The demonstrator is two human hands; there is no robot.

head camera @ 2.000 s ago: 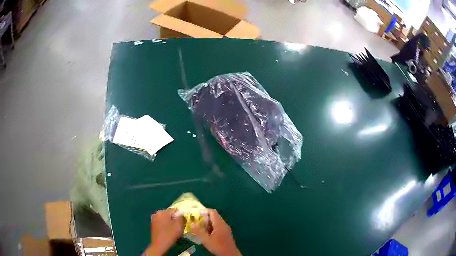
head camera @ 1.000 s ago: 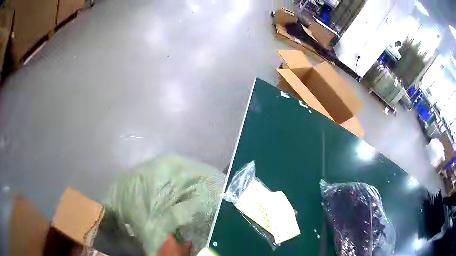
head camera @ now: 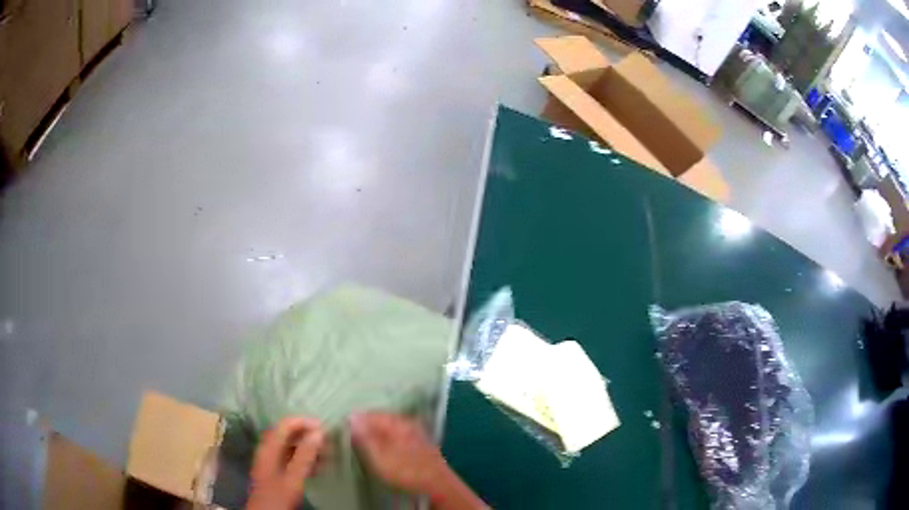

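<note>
A large pale green plastic bag (head camera: 349,349) stands on the floor against the left edge of the green bench. My left hand (head camera: 284,460) and my right hand (head camera: 399,453) are over the bag's near part, a short gap apart, fingers bent. The hands are blurred, and whether they grip the bag cannot be told. No yellow sheet shows in them. Pale sheets (head camera: 558,388), partly in a clear bag, lie on the bench near its left edge. A clear crinkled bag with dark contents (head camera: 733,398) lies further right.
The green bench (head camera: 568,239) fills the right side. An open carton (head camera: 638,115) stands beyond it. Another open carton (head camera: 174,443) is at the lower left. Black panels (head camera: 885,349) are at the right rim. Stacked brown cartons (head camera: 50,70) are at the upper left.
The view has swung left from the bench to the green bag. Both hands have moved from the bench to over the bag. The yellow piece held earlier no longer shows.
</note>
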